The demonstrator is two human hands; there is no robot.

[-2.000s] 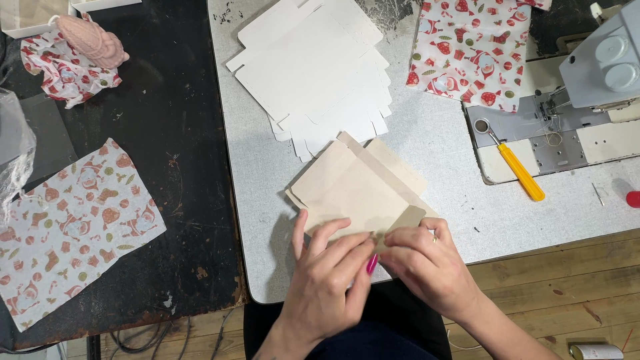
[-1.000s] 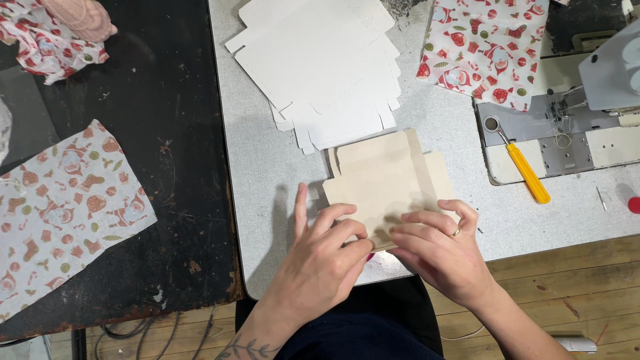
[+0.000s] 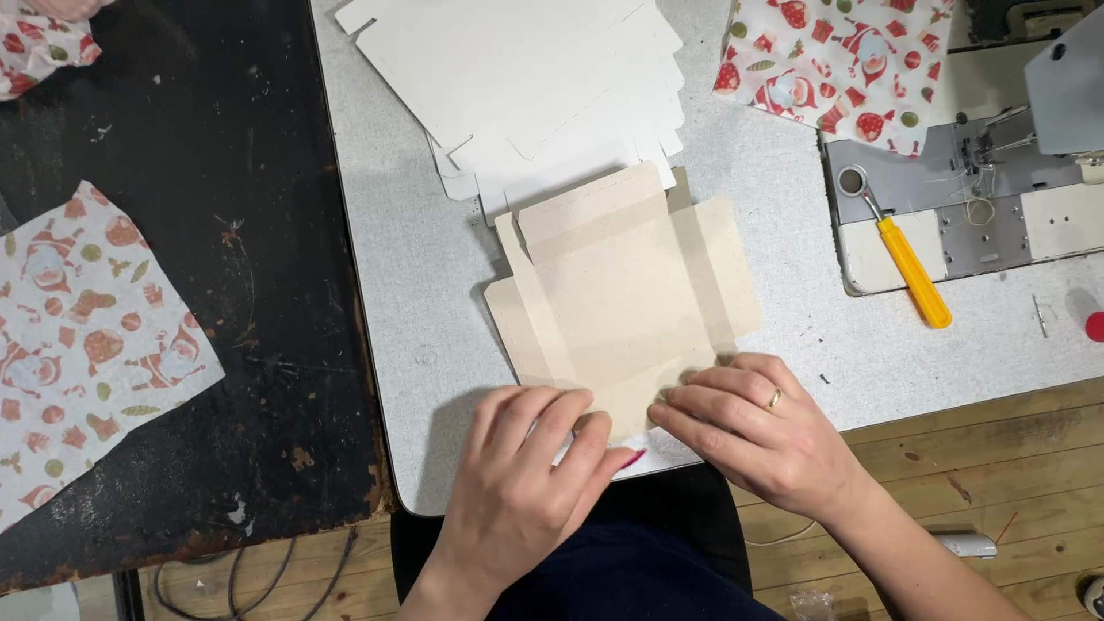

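A die-cut cardboard box blank (image 3: 617, 293), beige side up with its side flaps partly raised, lies at the front edge of the grey table. My left hand (image 3: 539, 474) grips its near flap at the lower left, thumb under the edge. The near flap's right corner is between the fingers of my right hand (image 3: 750, 423), which wears a ring. Behind the blank, and partly beneath its far edge, is a stack of white cardboard blanks (image 3: 526, 78).
A sewing machine (image 3: 983, 190) stands at the right, with a yellow-handled tool (image 3: 914, 267) against its bed. Patterned paper (image 3: 837, 69) lies at the back; another patterned sheet (image 3: 95, 345) lies on the black table (image 3: 233, 259). A red object (image 3: 1094, 326) is at the right edge.
The cardboard blank has been opened out flatter, with its side flaps spread. My hands have shifted to the two corners of its near flap. The view has moved.
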